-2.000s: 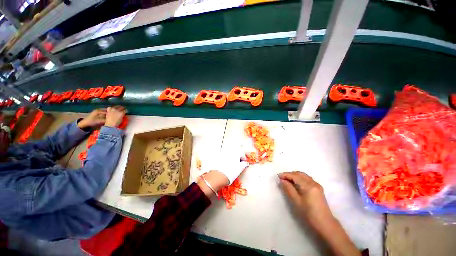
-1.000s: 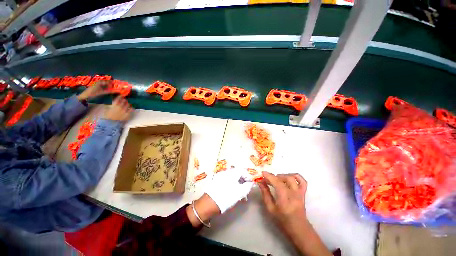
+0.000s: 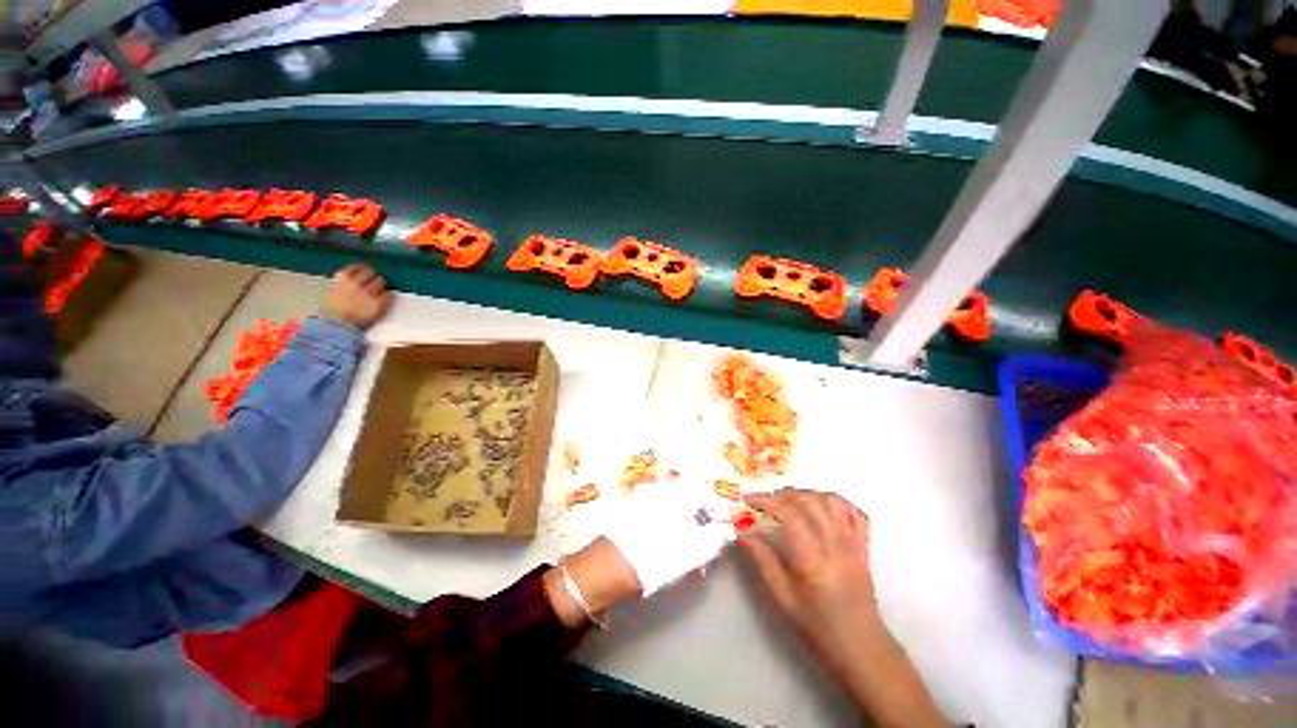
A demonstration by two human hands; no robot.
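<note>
My left hand [image 3: 657, 541], in a white glove, holds a small orange plastic part [image 3: 744, 522] at its fingertips. My right hand [image 3: 818, 548], bare, touches the same part with thumb and finger. Something small and dark shows at the gloved fingertips, too blurred to tell. A loose pile of small orange parts [image 3: 758, 415] lies just beyond my hands, and a few more lie left of it. An open shallow cardboard box [image 3: 536, 462] with tiny dark metal parts scattered in it stands left of my hands.
A green conveyor [image 3: 569, 185] carries orange controller shells [image 3: 790, 285] behind the bench. A pale metal upright [image 3: 981, 199] stands at its near edge. A blue basket [image 3: 1014, 427] with a clear bag of orange parts [image 3: 1152, 512] is at right. A person's denim sleeve [image 3: 242, 469] is at left.
My right hand has come left from the bare bench to meet my gloved hand at the part. The shells have shifted left. The neighbour's hands were together and one now rests at the bench's back edge.
</note>
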